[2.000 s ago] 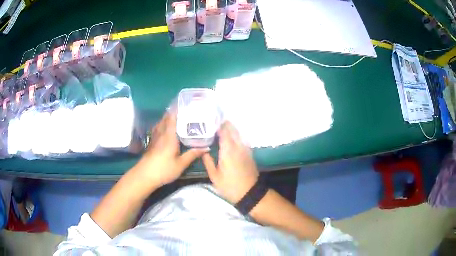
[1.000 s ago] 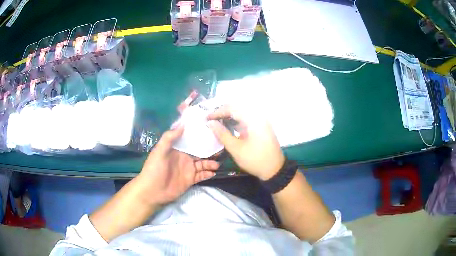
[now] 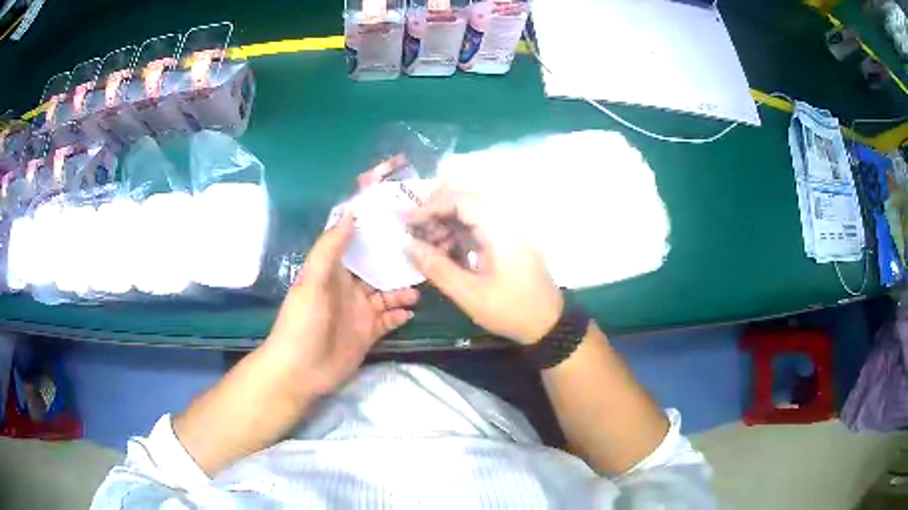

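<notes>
A clear plastic box (image 3: 383, 239) with a glaring white face and some pink at its top is tilted between my hands. Clear film (image 3: 423, 144) stands up loosely at its far end. My left hand (image 3: 334, 309) holds the box from the left and below. My right hand (image 3: 488, 269) is at the box's right side, its fingers bent against the surface and partly blurred; whether they pinch film cannot be told. A glaring white stack of poly bags (image 3: 587, 209) lies just right, partly behind my right hand.
Bagged boxes (image 3: 229, 234) stand in a row at left, with unbagged pink boxes (image 3: 219, 95) behind them. Several more boxes (image 3: 434, 40) stand at the top centre. A white board (image 3: 647, 55), a thin white cable and printed sheets (image 3: 828, 189) lie at right. A red stool (image 3: 789, 374) is below.
The box was upright between both hands two seconds ago and is now tilted, with film at its far end. Since one second ago the hands have shifted slightly and the film has spread.
</notes>
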